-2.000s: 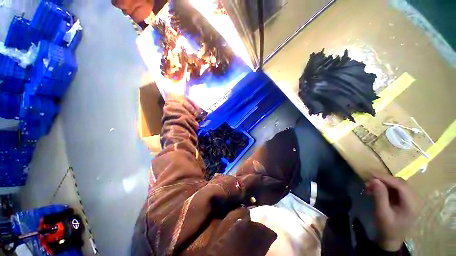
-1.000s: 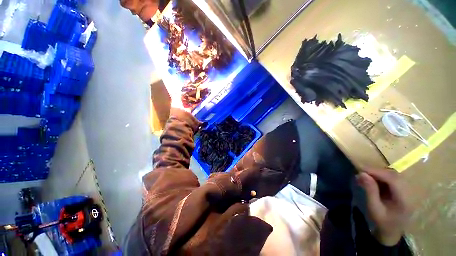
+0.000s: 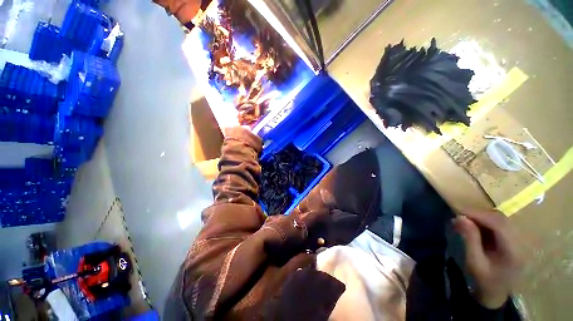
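Note:
My left arm reaches to the near end of the raised blue bin point(image 3: 314, 116), which holds brown-black and tan figures point(image 3: 235, 66). My left hand point(image 3: 249, 113) is at the sleeve end, blurred by glare among the figures; its grip cannot be made out. My right hand point(image 3: 489, 254) is by the bench's near edge, slightly blurred, fingers loosely curled and apart, with nothing visible in it. A fan-like stack of black parts point(image 3: 424, 86) lies on the bench. The white dish point(image 3: 504, 154) lies below it, with thin white sticks beside and across it.
A low blue crate point(image 3: 323, 170) with black parts stands under the raised bin. An open cardboard box point(image 3: 204, 135) is beside it. Yellow tape point(image 3: 540, 182) borders the dish area. Stacked blue crates point(image 3: 88, 91) stand at the left. Part of another person point(image 3: 182, 7) shows at the top.
My left hand, earlier deeper in the raised bin, has drawn back to its near end. My right hand stays by the bench edge. The view has shifted slightly.

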